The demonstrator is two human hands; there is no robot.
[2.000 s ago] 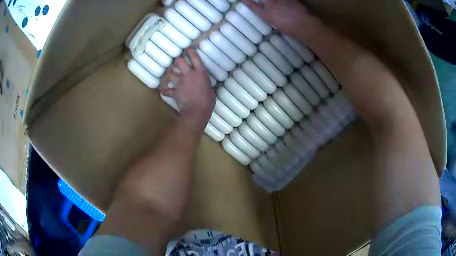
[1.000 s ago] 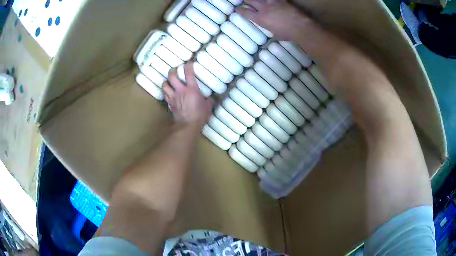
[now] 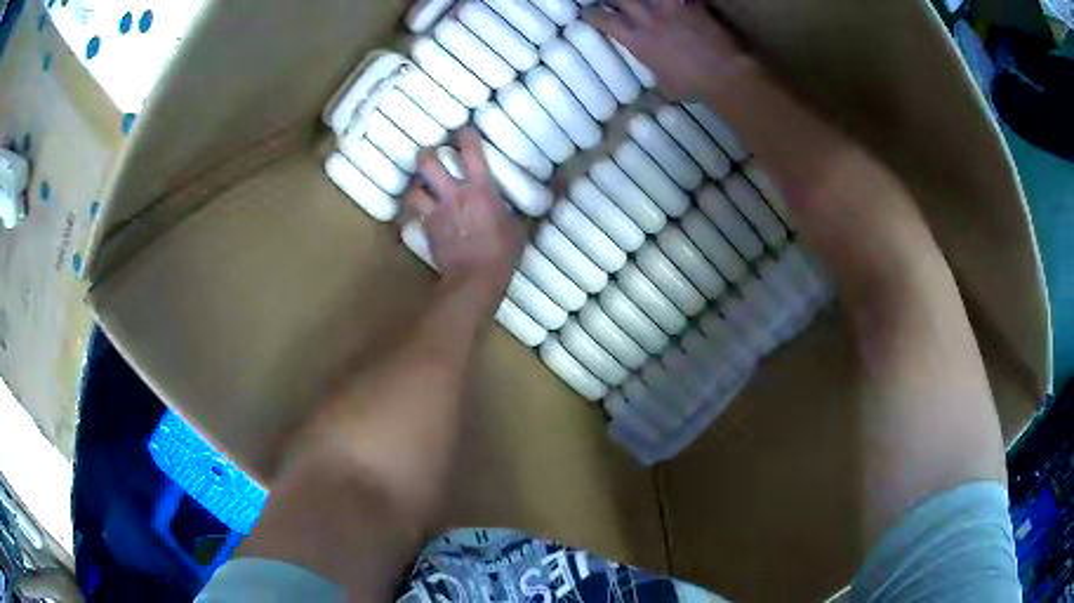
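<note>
Tight rows of white, rounded-end housings point(image 3: 642, 271) lie inside a large open brown carton point(image 3: 224, 224). A translucent ribbed plastic tray or bag point(image 3: 689, 406) covers the lower right end of the rows. My left hand point(image 3: 465, 222) is on the left side of the rows, fingers spread over the housings. My right hand point(image 3: 671, 41) is at the top end of a row, its fingers on the housings and partly hidden. A gap shows between the upper row and the rows below it. Whether either hand grips a housing cannot be told.
The carton's walls surround both forearms. A cardboard-covered bench with blue-green dots point(image 3: 59, 224) is at the left, with a small white item point(image 3: 12, 186) on it. A blue plastic stool point(image 3: 212, 471) is outside the carton, lower left. Green floor point(image 3: 1036, 189) shows at the right.
The upper row of housings has shifted slightly and the gap below it has widened. My right hand has moved slightly right and down. My left hand stays over the left side of the rows.
</note>
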